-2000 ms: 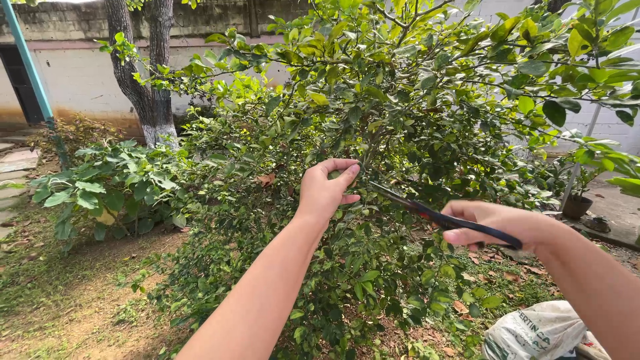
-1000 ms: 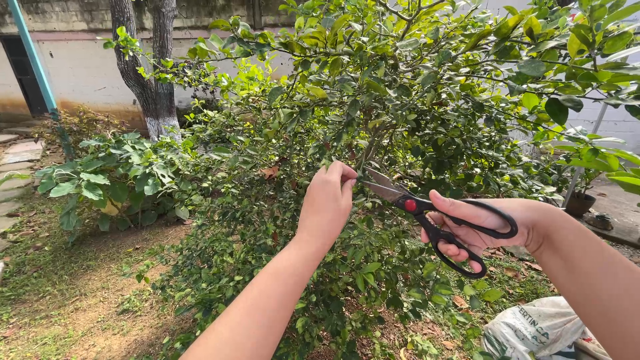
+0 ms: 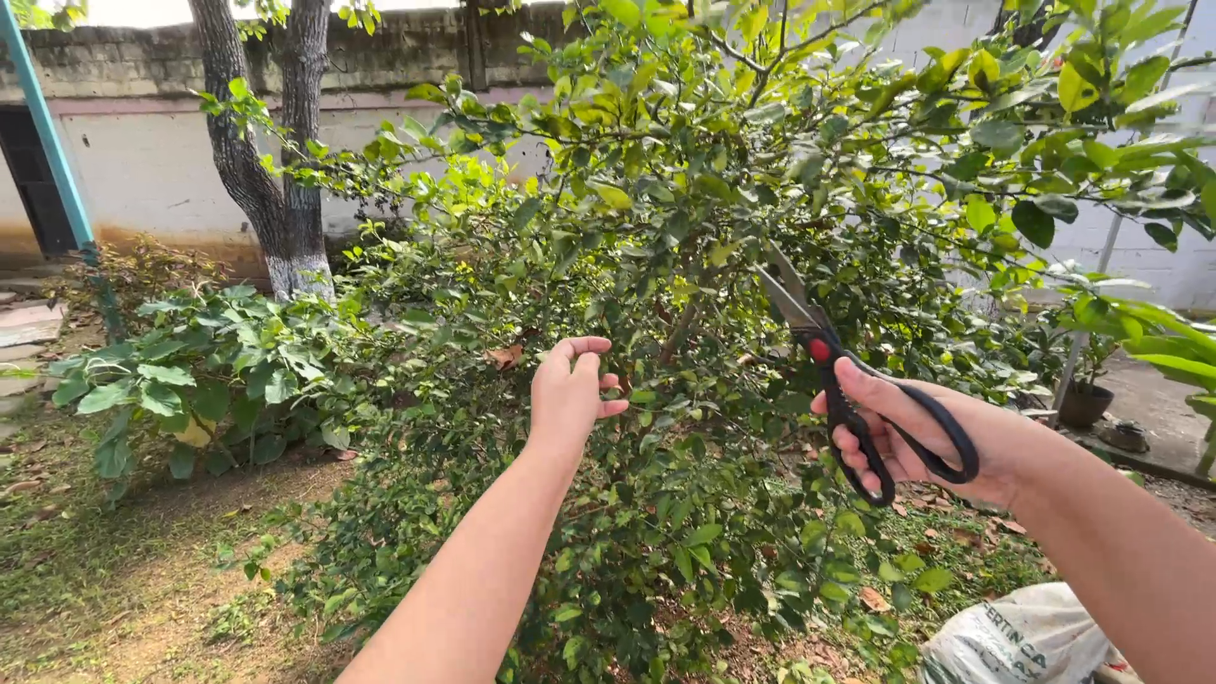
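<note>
My right hand [image 3: 912, 437] grips black-handled scissors [image 3: 819, 350] with a red pivot. Their metal blades are parted and point up and to the left, in front of the leaves of a dense green shrub [image 3: 703, 560]. My left hand [image 3: 570, 389] is raised before the middle of the shrub, left of the scissors, with thumb and fingers curled and apart. Nothing shows between those fingers. A brown dry leaf [image 3: 504, 357] hangs just left of that hand. Whether the blade tips touch a twig I cannot tell.
A white sack [image 3: 1016, 638] bearing print lies at the lower right. Behind it are a potted plant [image 3: 1085, 404] and a thin pole. Leafy branches reach across the upper right. A broad-leaved plant [image 3: 228, 370], a forked tree trunk [image 3: 302, 142] and a block wall [image 3: 142, 180] stand to the left.
The scissors have swung from lying across beside my left hand to pointing upward, further right and away from it. My left hand's fingers have come apart, and it sits lower.
</note>
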